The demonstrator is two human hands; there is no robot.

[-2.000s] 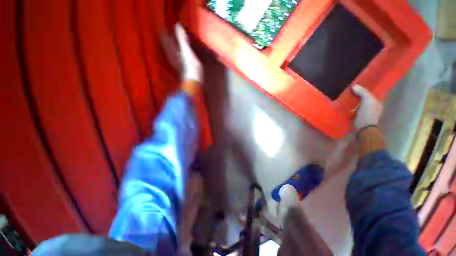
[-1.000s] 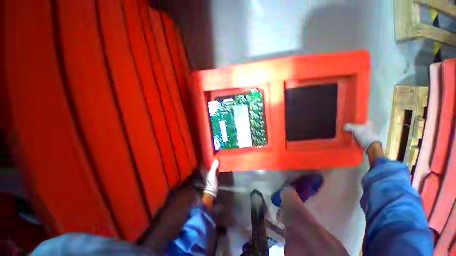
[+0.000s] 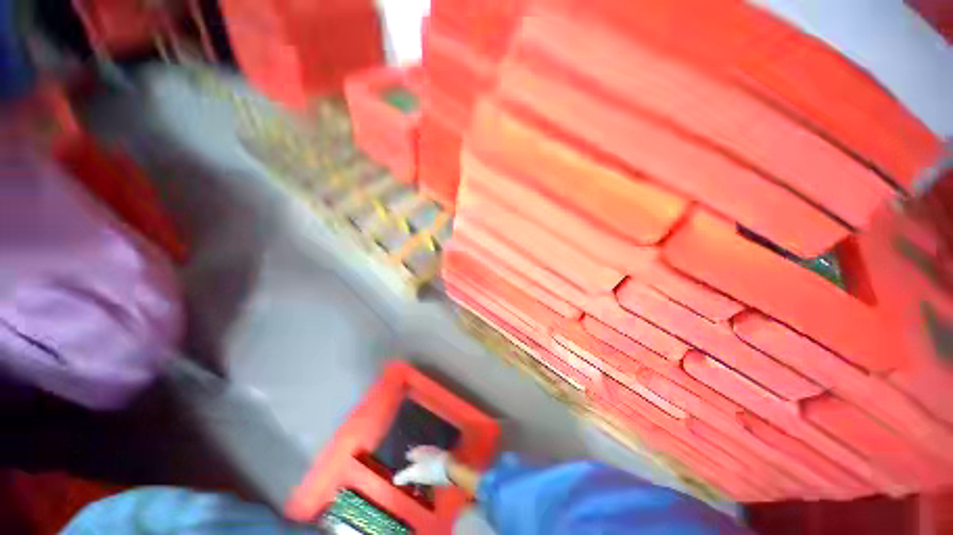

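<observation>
A red foam tray [image 3: 479, 434] is low in the view, tilted and cut off by the bottom edge. It has a dark pocket and a green circuit board [image 3: 361, 514] in the other pocket. My right hand [image 3: 423, 467], in a white glove, grips the tray's side wall, with its fingers over the dark pocket. My left hand is not in view. The picture is blurred.
Tall stacks of red foam trays [image 3: 627, 240] fill the right side; one opening there shows a green board [image 3: 826, 269]. Wooden pallets [image 3: 345, 178] stand on the grey floor [image 3: 303, 334]. Another person in pinkish-purple clothing [image 3: 84, 272] is at the left.
The view has swung to the tray stacks and pallets. The held tray now appears low in the picture. My left hand has gone out of view; my right hand still holds the tray.
</observation>
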